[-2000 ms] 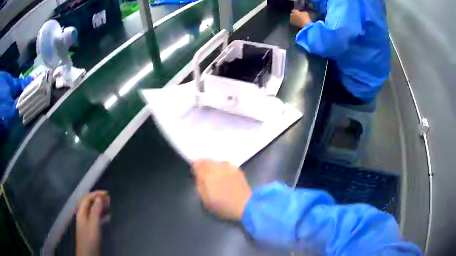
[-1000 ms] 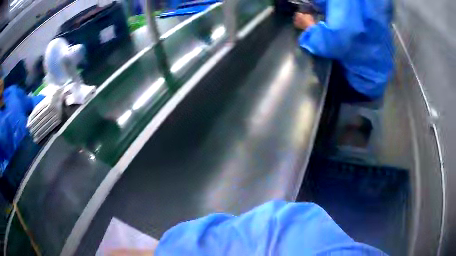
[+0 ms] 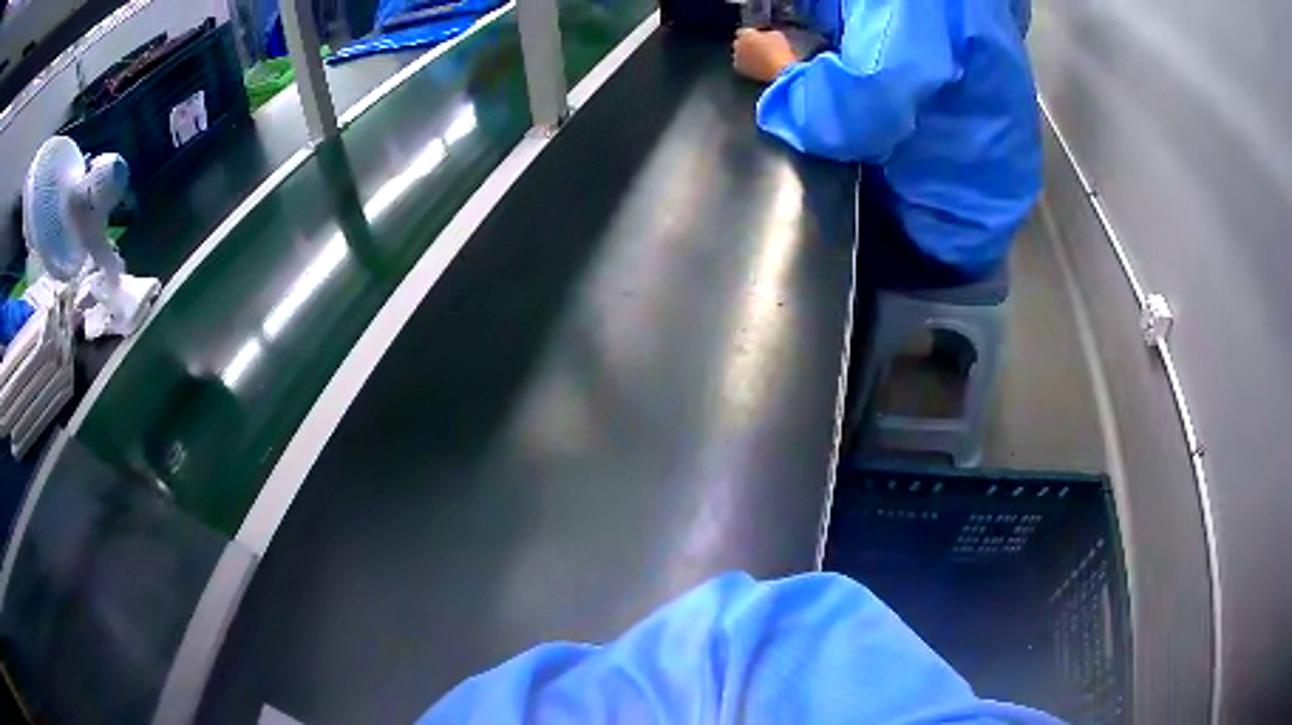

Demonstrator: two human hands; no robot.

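Only my blue sleeve shows at the bottom centre of the head view; the hand at its end is below the picture's edge. My left hand is out of the picture too. A small corner of a thin white sheet (image 3: pixel 278 717) shows at the bottom left edge; the rest of it is cut off. The dark bench (image 3: pixel 567 425) lies in front of me with light reflections on it. No housing is in view.
A green conveyor (image 3: pixel 319 305) runs beyond a white rail (image 3: pixel 347 371). A person in a blue smock (image 3: pixel 921 128) sits at the bench's far right. A dark perforated crate (image 3: pixel 978 545) and a grey stool (image 3: pixel 928 375) stand low at right. A small fan (image 3: pixel 64 213) stands at left.
The white housing and foam sheet have gone from the bench's middle; only a sheet corner shows at the bottom edge. Both hands have left the picture. The view has shifted.
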